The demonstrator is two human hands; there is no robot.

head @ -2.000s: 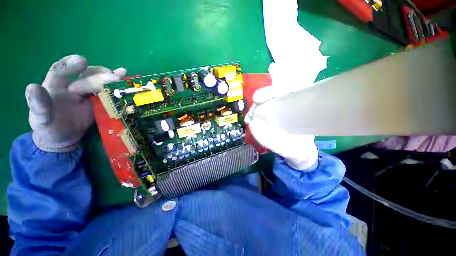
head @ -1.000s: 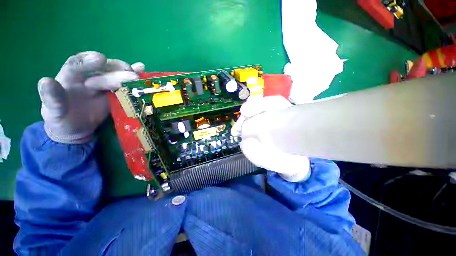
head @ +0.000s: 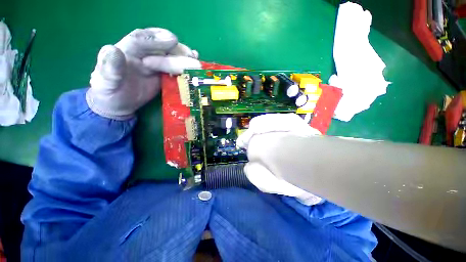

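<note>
A green circuit board (head: 255, 108) lies on a red support pad (head: 175, 128) in front of me, its ribbed heatsink (head: 225, 176) along the edge nearest me. My gloved right hand (head: 276, 153) is closed around the front end of a long translucent glue barrel (head: 378, 179), over the board's middle. The nozzle tip is hidden by the hand. My gloved left hand (head: 138, 71) is at the board's far left corner, fingers curled and apart, with the fingertips by the pad's edge; I cannot tell if they touch it.
A crumpled white cloth (head: 357, 61) lies at the back right of the green bench (head: 245, 30). Another white cloth (head: 10, 77) with thin dark items lies at the left edge. Boards on red pads (head: 426, 30) stand at the right. A hose (head: 401, 243) runs at the lower right.
The view has shifted, so the board sits further right in the picture. My right hand and the barrel have moved left over the board, from its right edge to its middle. My left hand keeps its pose.
</note>
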